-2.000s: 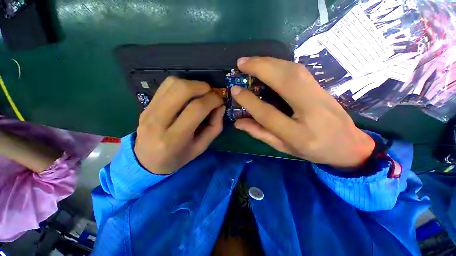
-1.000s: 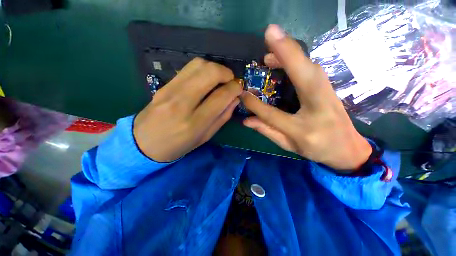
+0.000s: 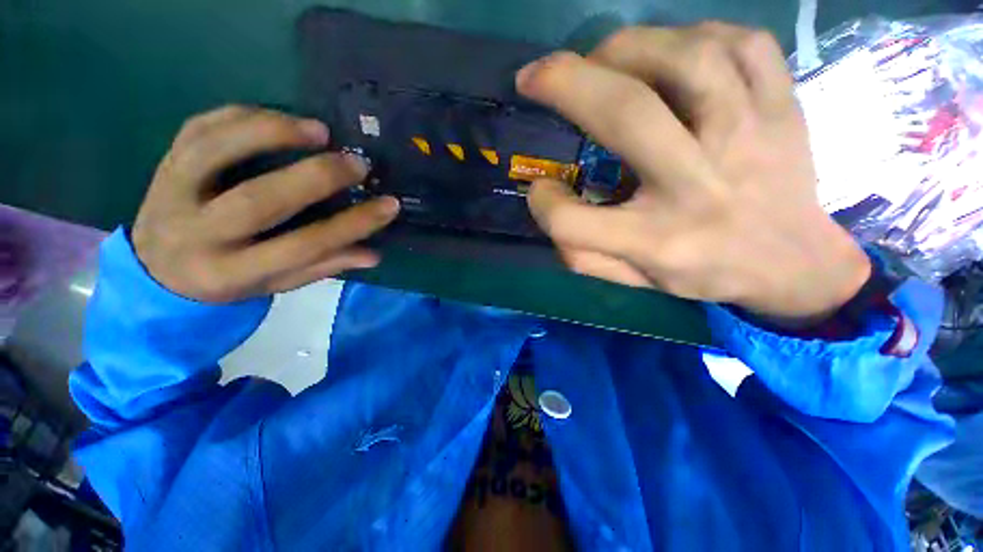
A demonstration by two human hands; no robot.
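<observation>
The black open phone housing [image 3: 453, 189] lies on the black foam work pad [image 3: 431, 49]. Small orange patches run along its middle. An orange flex cable [image 3: 536, 167] runs to the blue main board [image 3: 599, 170] at the right end, partly hidden by my right hand. My left hand [image 3: 264, 205] has its fingertips on the housing's left end, over a small sub-board. My right hand [image 3: 690, 173] spans the right end, thumb and fingertips on the housing at its two long sides.
A clear plastic parts bag [image 3: 895, 140] with pink-and-white contents lies at the right. A pale strip [image 3: 806, 35] is beside it. The green bench's front edge runs just below the pad. A pink sleeve [image 3: 38, 253] shows at the far left.
My left hand has moved left from the main board to the housing's left end, uncovering the orange patches. My right hand has come down over the right end. The view has shifted.
</observation>
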